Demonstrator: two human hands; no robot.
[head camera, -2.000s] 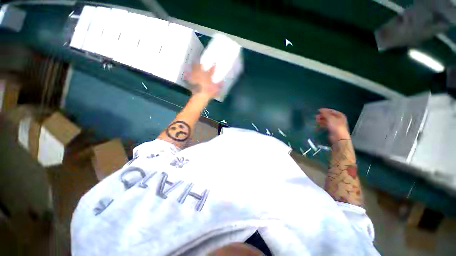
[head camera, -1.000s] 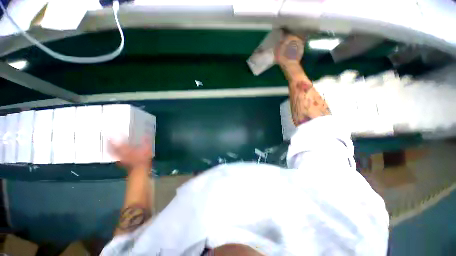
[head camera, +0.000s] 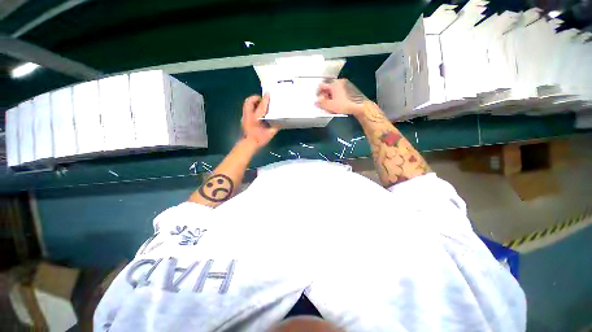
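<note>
A white folding carton (head camera: 295, 97) stands on the dark green bench in front of me, its flaps raised at the far side. My left hand (head camera: 258, 121) holds its left side, thumb near the front left corner. My right hand (head camera: 339, 97) is at its right side, with bent fingers on or close to the white panel; its exact hold is unclear. A row of closed cartons (head camera: 91, 117) stands at the left with smooth tops. A row of open cartons (head camera: 467, 61) with jagged raised flaps stands at the right.
Thin white strips (head camera: 347, 146) lie along the bench's near edge. A pale metal rail (head camera: 227, 62) runs behind the carton. Brown shipping cartons (head camera: 529, 170) are on the floor at the right, with a blue bin (head camera: 498, 254) nearer me. Another opened brown carton is at the lower left.
My right hand has come down from the far side of the bench to the carton now in the middle. My left hand has left the closed row and moved right to this carton.
</note>
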